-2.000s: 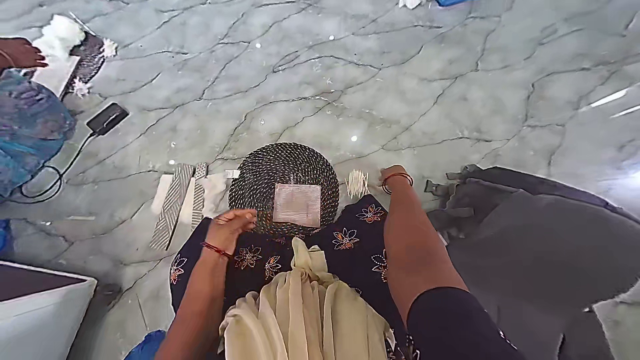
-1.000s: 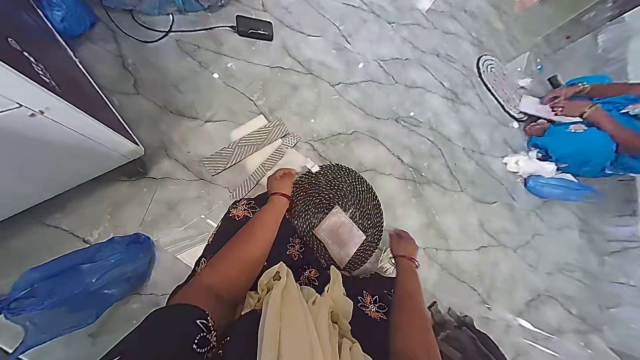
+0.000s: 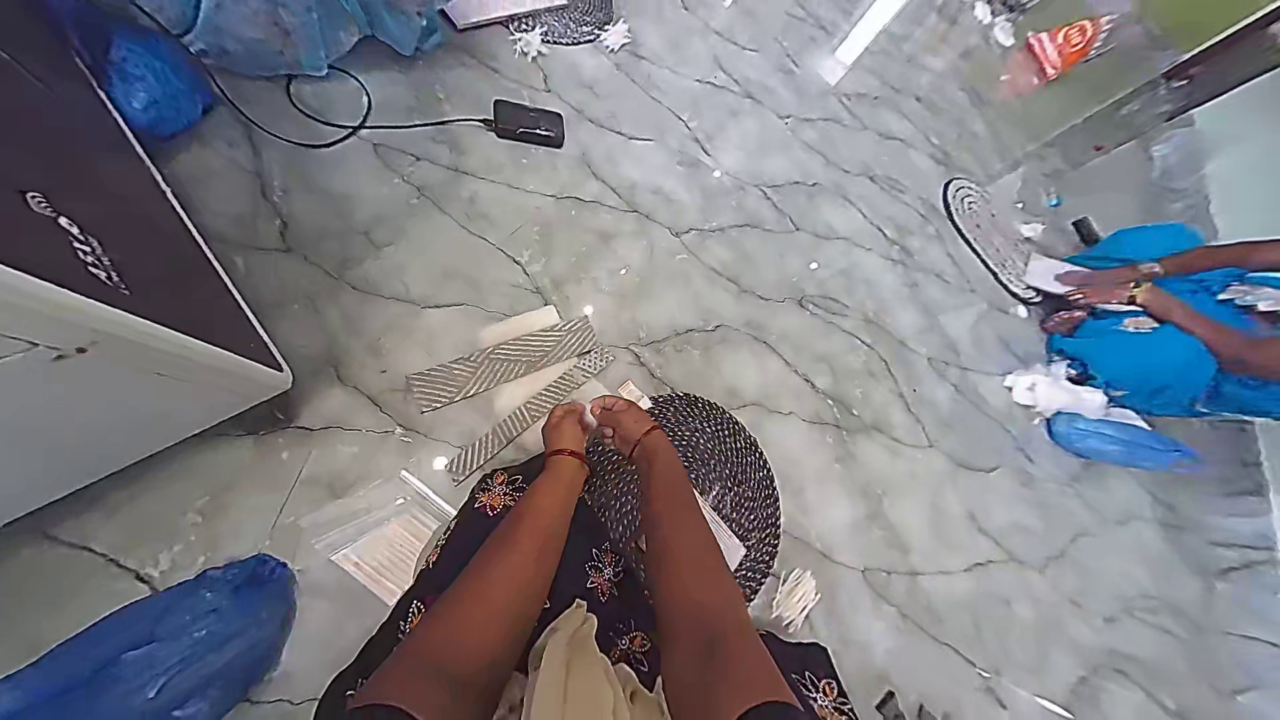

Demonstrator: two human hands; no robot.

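Note:
My left hand (image 3: 567,428) and my right hand (image 3: 622,424) meet fingertip to fingertip over the left edge of a round black-and-white braided mat (image 3: 735,450). A small whitish piece shows between the fingers; what it is cannot be made out. A flat pale rectangular piece (image 3: 722,532) lies on the mat, partly behind my right forearm. Striped strips (image 3: 505,362) and plain cream strips lie on the floor just beyond my left hand. A small bundle of white sticks (image 3: 796,598) rests on the floor right of the mat.
A large box (image 3: 140,300) stands at the left, with a blue plastic bag (image 3: 170,640) below it. A clear packet (image 3: 390,540) lies near my left knee. A black device (image 3: 528,123) with a cable is ahead. Another person in blue (image 3: 1130,370) sits at the right beside an oval mat (image 3: 985,240).
My right hand has moved from the bundle of white sticks across the mat to my left hand. The two hands were apart before. The view has turned.

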